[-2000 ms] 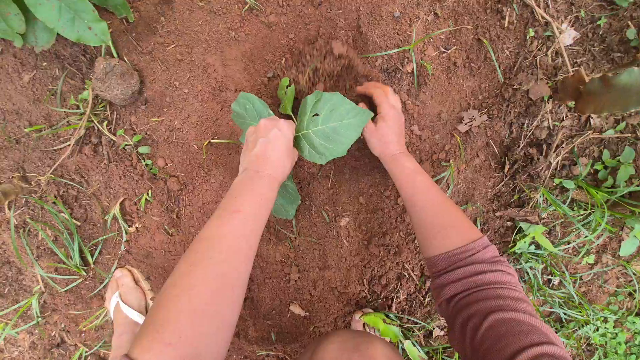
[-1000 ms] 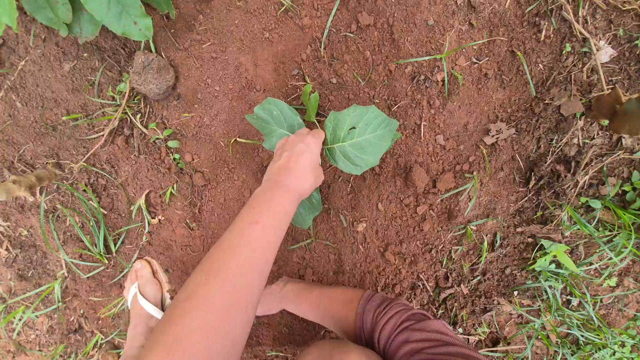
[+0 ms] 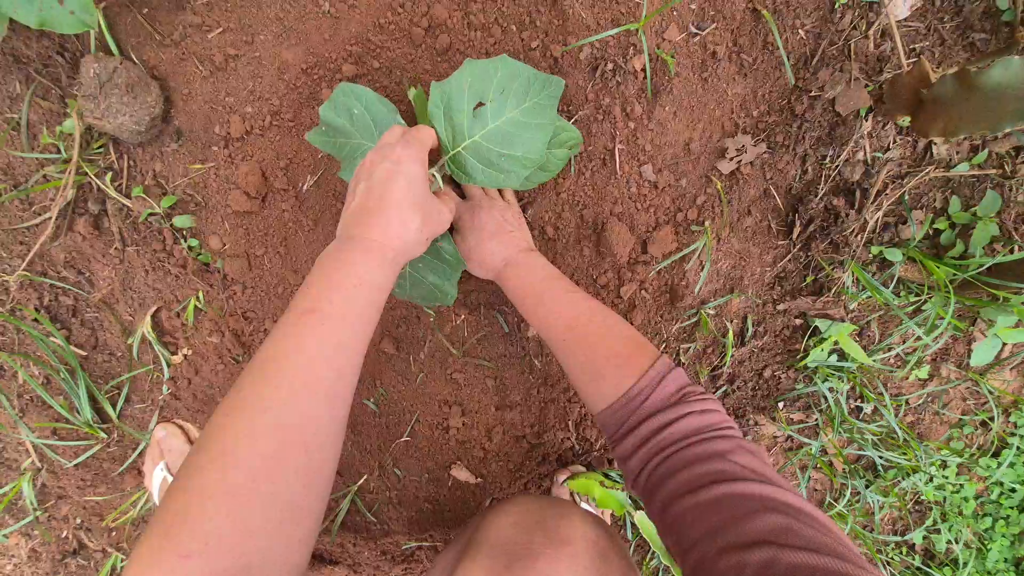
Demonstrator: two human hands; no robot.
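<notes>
A young broad-leaved plant [image 3: 498,120] stands in reddish-brown soil [image 3: 480,384] at the upper middle of the view. One of its large leaves has a small hole. My left hand [image 3: 394,192] is closed around the plant's stem from the left, its fingertips partly hidden by the hand itself. My right hand [image 3: 490,230] lies low against the soil at the plant's base, palm down, its fingertips hidden under the leaves. The two hands touch or nearly touch. A lower leaf [image 3: 432,274] hangs below them.
A brown clod or stone [image 3: 120,98] lies at the upper left, near other large leaves [image 3: 52,14]. Grass [image 3: 920,320] and weeds grow along the right side, with more grass tufts [image 3: 60,384] at the left. My sandalled foot [image 3: 168,456] is at the lower left.
My right hand was beside the plant's right leaf, then drawn back near my knee, and is now at the plant's base. My left hand stays at the stem.
</notes>
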